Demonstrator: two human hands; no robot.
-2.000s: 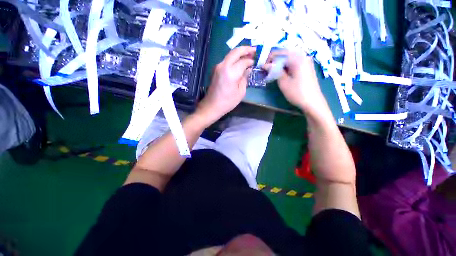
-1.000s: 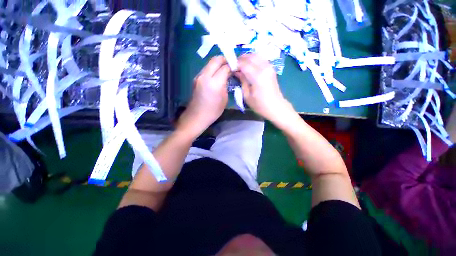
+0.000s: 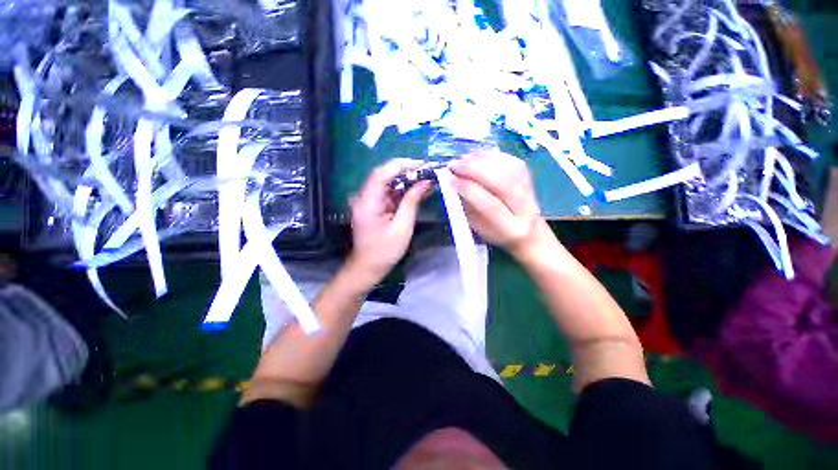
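Note:
My left hand (image 3: 384, 216) holds a small dark circuit board (image 3: 413, 177) at the bench's front edge. My right hand (image 3: 496, 197) is beside it, its fingers closed on a white flat flex cable (image 3: 462, 234) at its upper end. The cable hangs down over my lap. Its upper end is at the board's right side; whether it sits in a connector cannot be told, as my fingers hide it.
A black board tray (image 3: 317, 138) with boards and overhanging white cables is at the left. A loose cable pile (image 3: 441, 73) lies beyond my hands, with a clear plastic bag (image 3: 602, 46) at its right. A second board tray (image 3: 685, 184) is at the right. People sit on both sides.
Both hands have come a little nearer my body. The board now shows in my left hand, and a long white cable hangs from my right hand. The whole view has also shifted.

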